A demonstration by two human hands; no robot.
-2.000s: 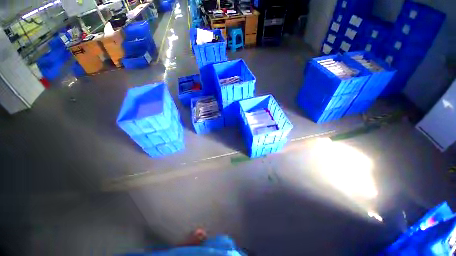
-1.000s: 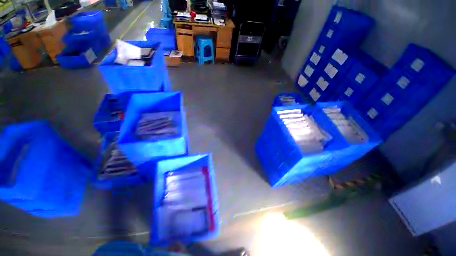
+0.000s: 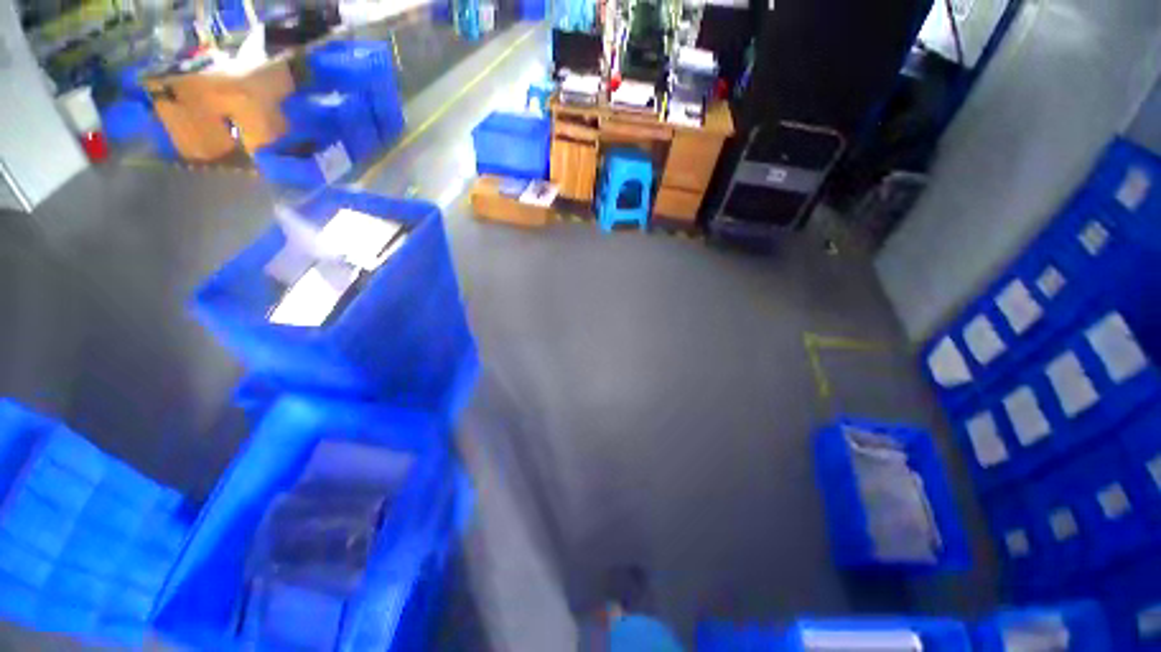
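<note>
Neither of my hands can be made out. Nearest in front, a blue crate (image 3: 439, 474) at the lower left holds dark, flat, blurred items. Behind it, a taller blue crate stack (image 3: 395, 338) carries loose white sheets (image 3: 318, 292) and dark flat pieces on top. A blue piece of clothing (image 3: 643, 634) shows at the bottom edge, with a small blurred pinkish and dark shape beside it; I cannot tell what that is.
More blue crates (image 3: 96, 535) stand at the left edge. A low blue crate with papers (image 3: 896, 503) is on the floor at right, beside tall labelled blue stacks (image 3: 1063, 382). A wooden desk (image 3: 694, 159), blue stool (image 3: 625, 189) and trolley (image 3: 779, 178) stand at the back.
The view has moved forward among the crates and turned. The crate stack with white sheets is now much nearer, and the crate of white items in front has left the view.
</note>
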